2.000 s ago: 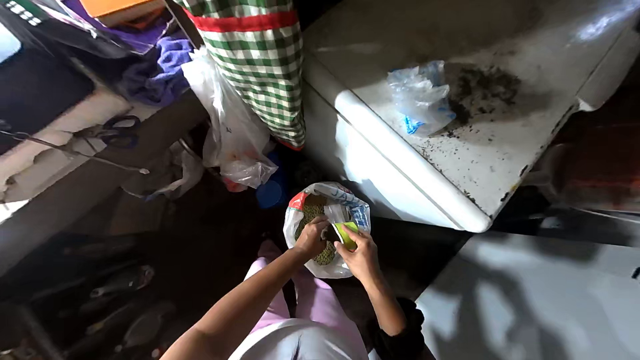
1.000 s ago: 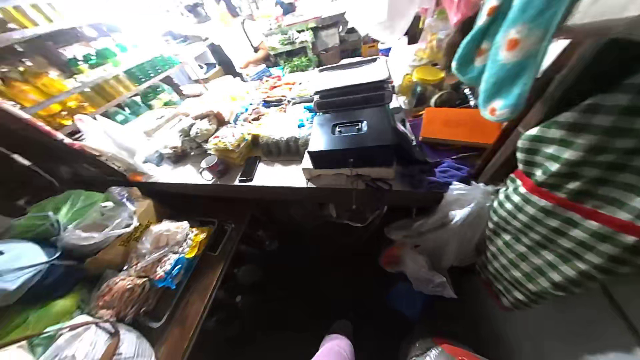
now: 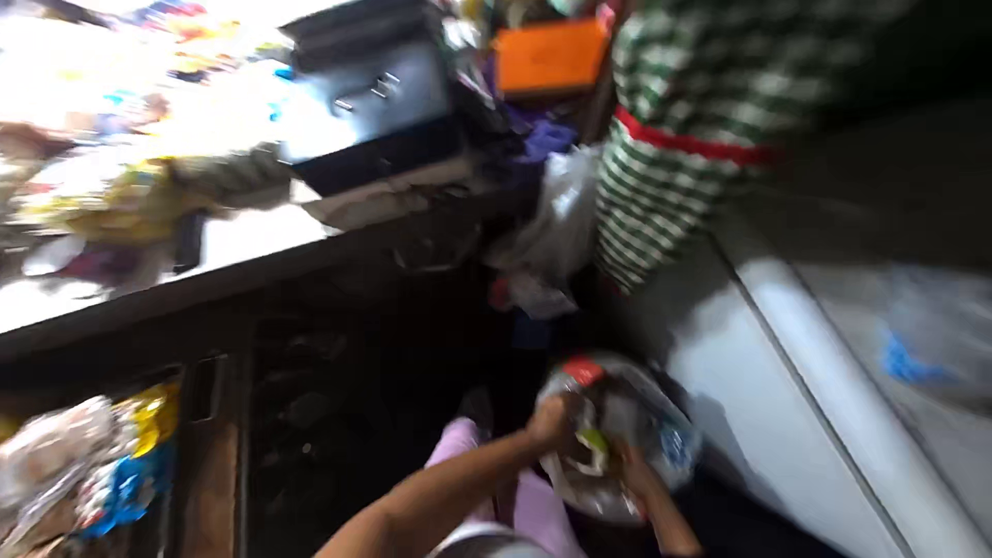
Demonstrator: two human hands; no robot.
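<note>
A white plastic bag [image 3: 678, 434] with red and blue print stands wide at the mouth in front of my legs; its contents are blurred. My left hand [image 3: 554, 422] is at the bag's left side, its fingers bent. My right hand [image 3: 632, 469] is inside the mouth on the right. Between the two hands lies a small yellow-green item [image 3: 593, 442], nearest to my right fingers. Motion blur hides whether either hand grips it or the plastic.
A light-coloured freezer-like chest [image 3: 775, 403] stands at the right, a clear bag [image 3: 938, 333] on top. A green checked cloth [image 3: 659, 194] hangs beside a pale plastic bag [image 3: 570, 201]. At left are a counter edge [image 3: 232, 267], a black box [image 3: 380, 116] and packets [image 3: 124, 473].
The view swung to the counter and partly back. Both hands, out of view one second ago, show again at the bag, where they also were two seconds ago.
</note>
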